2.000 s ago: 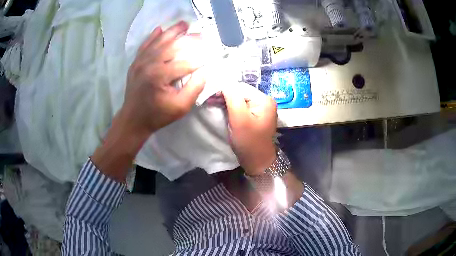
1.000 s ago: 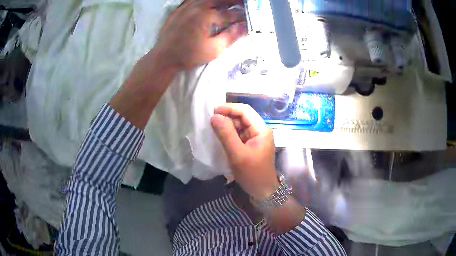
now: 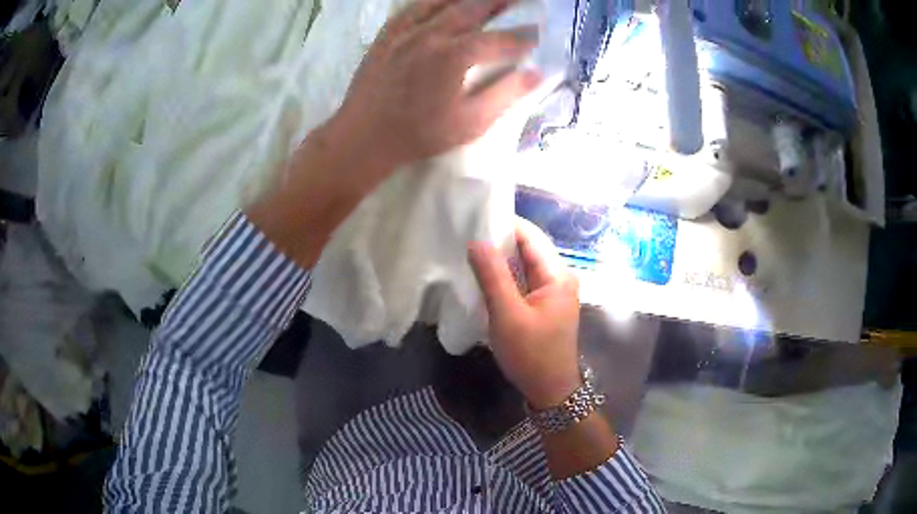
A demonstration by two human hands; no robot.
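White fabric [image 3: 402, 251] lies at the left of the sewing machine and hangs over the table's front edge. My left hand [image 3: 432, 90] is over the fabric beside the machine, fingers spread and slightly blurred; whether it grips cloth is unclear. My right hand [image 3: 533, 311] pinches the fabric edge between thumb and fingers, just in front of the blue plate [image 3: 644, 246]. The needle area is lost in lamp glare.
The blue-topped machine head [image 3: 774, 60] stands at the upper right, with a grey-blue bar [image 3: 682, 90] over the sewing area. The cream table [image 3: 804, 271] has a dark hole. White pieces [image 3: 764, 442] lie below its edge. More white cloth [image 3: 50, 321] is piled at the left.
The view has shifted and turned. My left hand has opened and moved up beside the machine. My right hand has stayed near the blue plate, and the fabric now hangs more bunched between my hands.
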